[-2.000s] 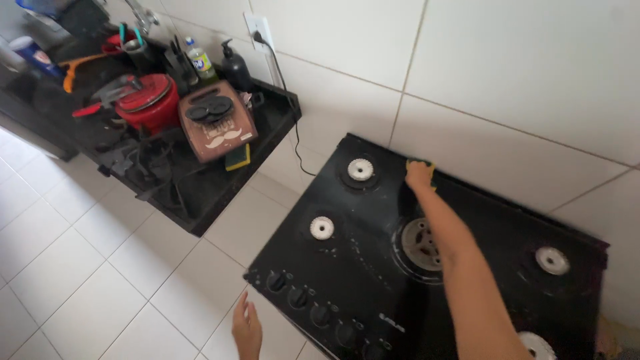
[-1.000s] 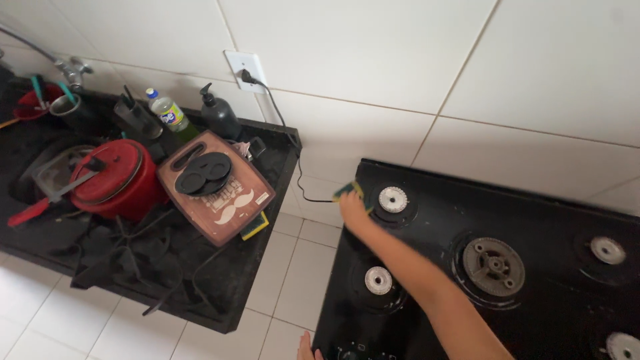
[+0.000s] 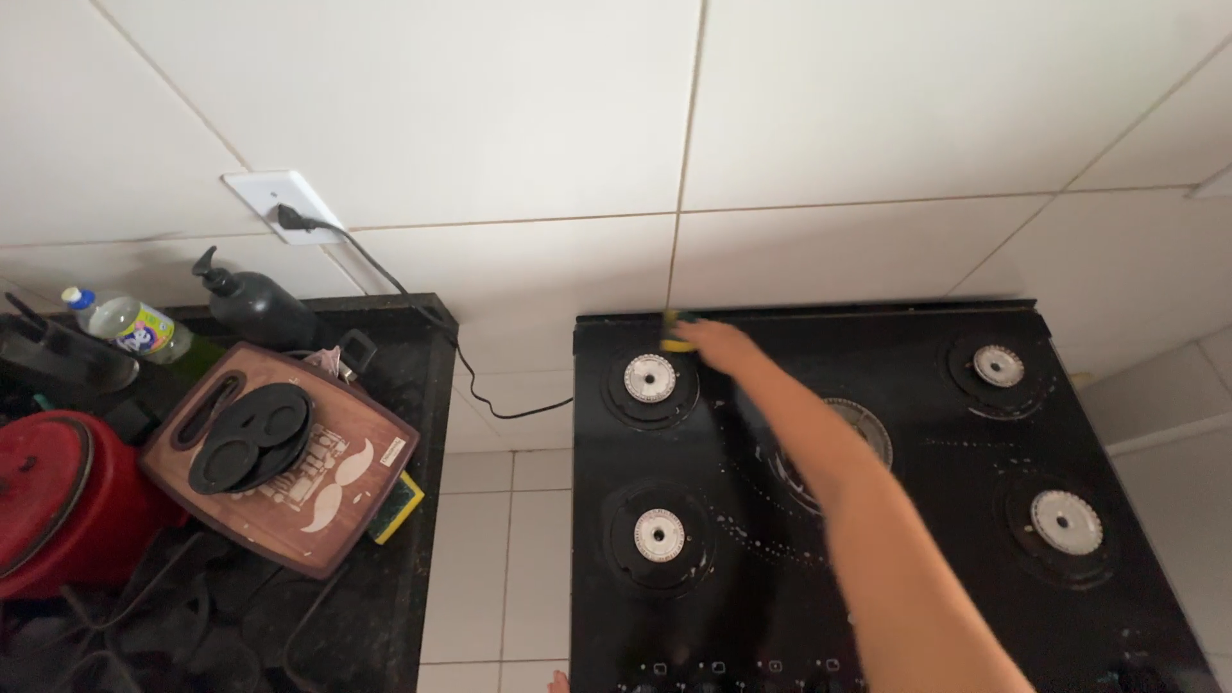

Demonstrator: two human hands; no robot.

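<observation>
My right hand (image 3: 714, 345) reaches to the back edge of a black gas cooktop (image 3: 760, 616) and presses a yellow and green sponge (image 3: 678, 333) on it, just behind the back left burner (image 3: 650, 378). My forearm crosses over the central burner (image 3: 861, 433) and partly hides it. Of my left hand (image 3: 558, 682) only fingertips show at the bottom edge, by the cooktop's front left side; what it does is hidden. White specks and wet streaks lie around the front left burner (image 3: 659, 535) and the middle of the glass.
On the dark stone counter (image 3: 438, 385) at left are a red pot (image 3: 58, 500), a brown cutting board (image 3: 366, 510) with black burner caps (image 3: 255, 438), a second sponge (image 3: 397, 508), a detergent bottle (image 3: 144, 332) and a black pump bottle (image 3: 255, 306). A cord (image 3: 510, 416) runs from the wall outlet (image 3: 282, 205) behind the cooktop.
My right hand has gone from the back middle to the back left corner, then right again along the back edge, with the sponge. My left hand has mostly left the view, which has shifted.
</observation>
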